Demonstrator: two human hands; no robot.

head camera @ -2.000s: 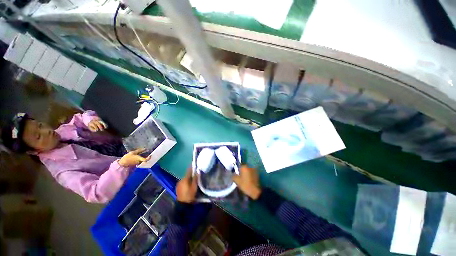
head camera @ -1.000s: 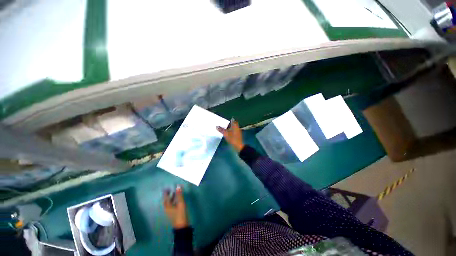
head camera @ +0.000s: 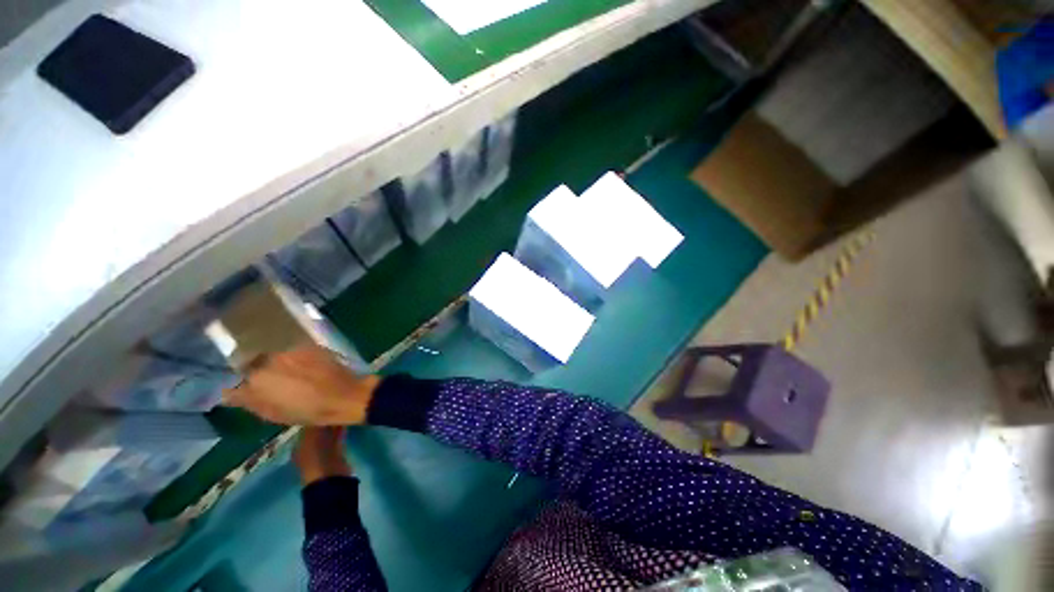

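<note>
My right hand is at the lower edge of a blurred, tilted box with a brownish face and white edges, by the shelf's front; its fingers are curled at the box. My left hand is just below, largely hidden behind my right hand and blurred, so its grip cannot be told. White-topped retail boxes with pale blue sides stand on the green bench: one nearer and two close together behind it.
More retail boxes stand in a row under the white shelf. A dark phone-like object lies on the shelf. A large open brown carton is at the bench's far end. A purple-grey stool stands on the floor beside yellow-black tape.
The view has swung right. The flat white box is gone from its bench spot, and both hands are now close together at a box by the shelf. The tray with headphones is out of view.
</note>
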